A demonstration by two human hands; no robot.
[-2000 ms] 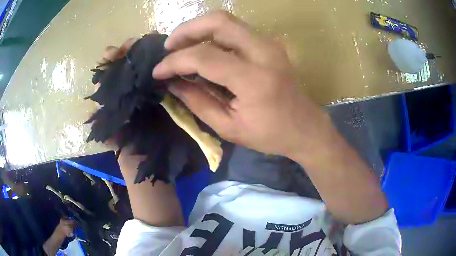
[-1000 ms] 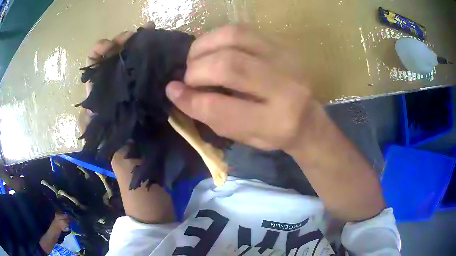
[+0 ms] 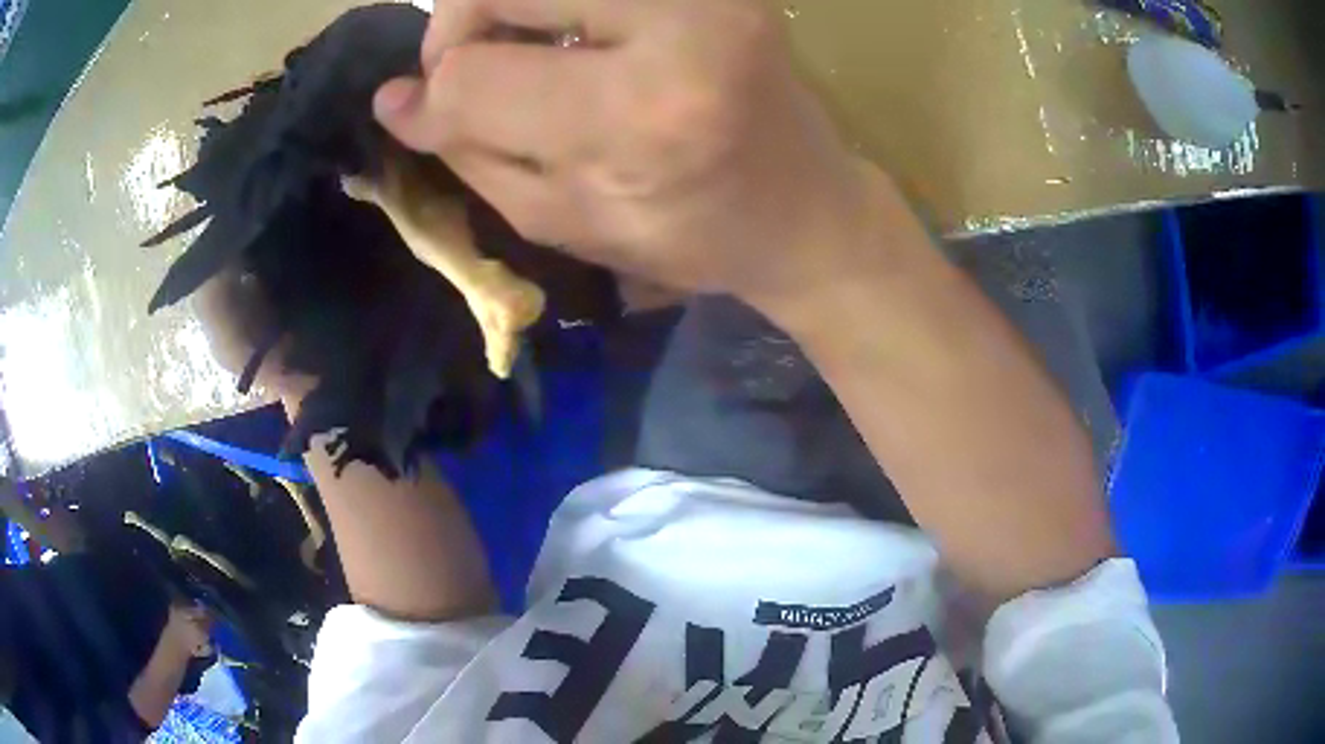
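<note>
A black feathered body [image 3: 334, 276] with ragged, pointed edges is held above the table's near edge, at the left. A cream-yellow leg [image 3: 443, 255] sticks out of it, its foot end pointing down toward the lap. My right hand [image 3: 625, 138] is bare, with thumb and fingers on the upper part of the black clump. My left hand [image 3: 244, 332] is mostly hidden behind the feathered body; only part of it shows below, joining the forearm.
The table [image 3: 930, 102] has a shiny tan cover. A white glue bottle [image 3: 1192, 90] and a blue-and-yellow packet [image 3: 1170, 18] lie at the right. Blue crates [image 3: 1213, 487] stand at the lower right. Another person's hand [image 3: 172, 661] and black pieces with cream legs [image 3: 189, 550] are at the lower left.
The feathered body has moved up and left and turned, its leg moving with it. My right hand has moved up and left too. The bottle and packet sit slightly higher in view.
</note>
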